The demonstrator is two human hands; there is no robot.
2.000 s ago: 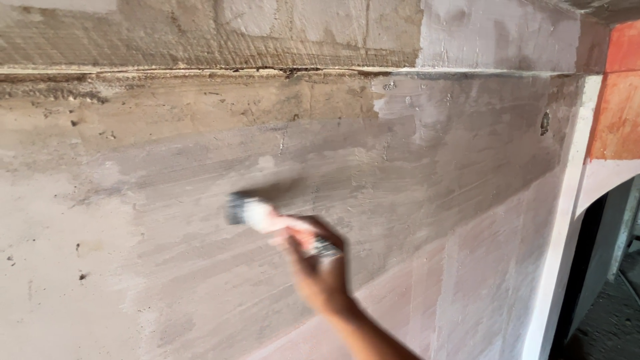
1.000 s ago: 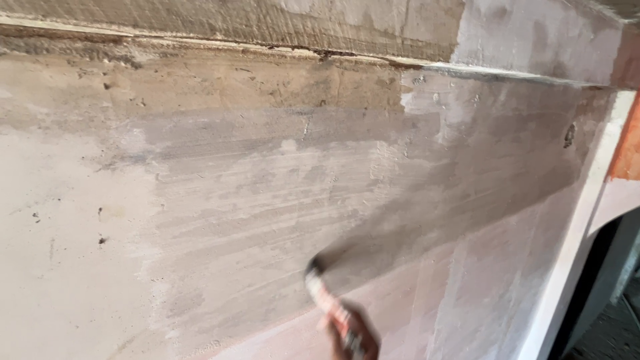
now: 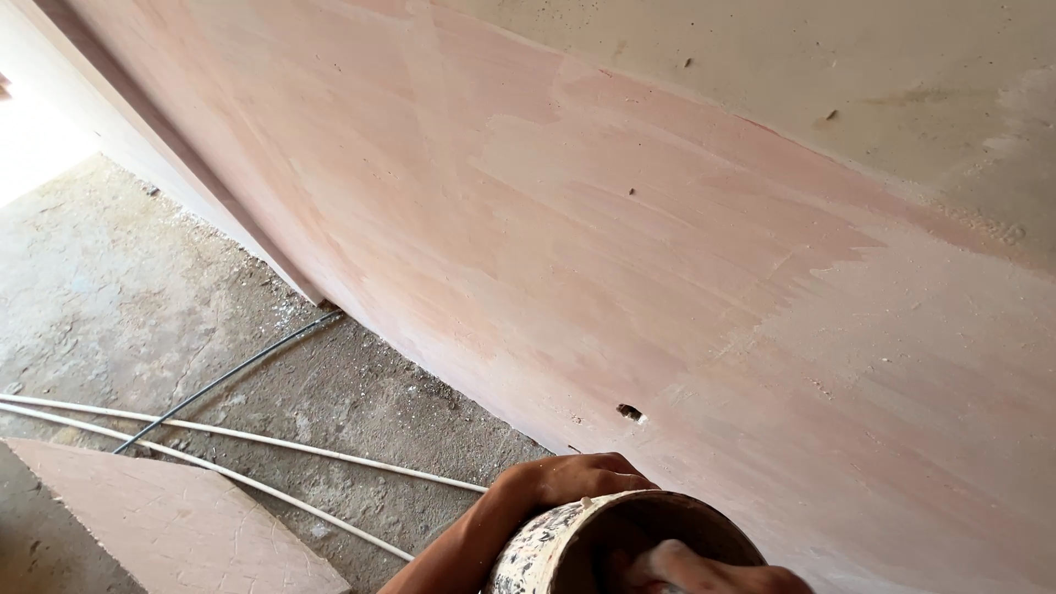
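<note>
A paint-spattered bucket (image 3: 536,544) is at the bottom of the view, close to the plastered wall (image 3: 577,247). My left hand (image 3: 577,478) wraps around the bucket's far side, its fingers bent over near the rim. My right hand (image 3: 701,569) reaches into the bucket's mouth with its fingers curled. What it holds is hidden in the dark inside of the bucket, and so are the bucket's contents. The wall shows pinkish, streaky patches, a greyish-beige area at the upper right and a small hole (image 3: 630,412) just above the bucket.
Two thin white pipes (image 3: 313,452) and a dark cable (image 3: 239,368) cross the rough concrete floor (image 3: 124,289). A pale board or slab (image 3: 181,520) lies at the lower left. A raised vertical strip (image 3: 198,165) runs down the wall's left part.
The view has swung down from the upper wall to the floor and bucket. My right hand, earlier moving a brush over the wall, is now inside the bucket. My left hand has come into view.
</note>
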